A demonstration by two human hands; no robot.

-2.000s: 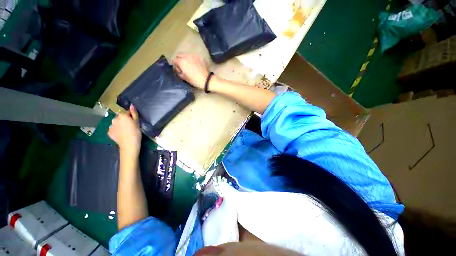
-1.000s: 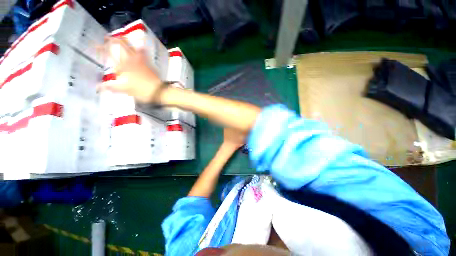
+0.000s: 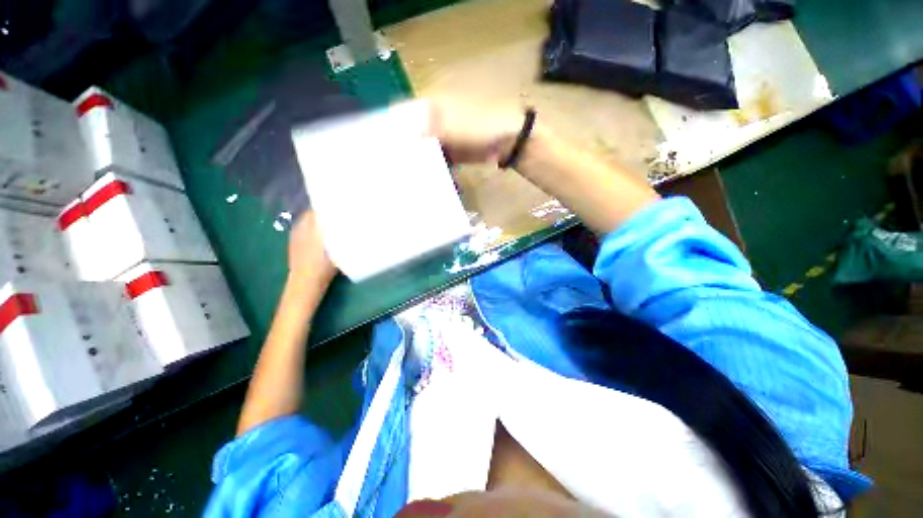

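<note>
A white product box (image 3: 380, 192), slightly blurred, is held over the green bench in front of me. My right hand (image 3: 471, 130) grips its far right corner. My left hand (image 3: 309, 248) is at its near left edge, its fingers partly hidden by the box, so its hold is unclear. Flat dark poly mailers (image 3: 268, 147) lie on the bench at the box's left side and partly under it.
White boxes with red bands (image 3: 137, 223) are stacked at left. Packed black parcels (image 3: 607, 46) stand side by side on the tan board (image 3: 486, 51) and a stained sheet (image 3: 779, 76). A grey post (image 3: 354, 30) rises at the bench's far edge.
My right hand has come from the box stack at left and now holds a white box in front of me. My left hand is now beside that box. The camera view has swung right.
</note>
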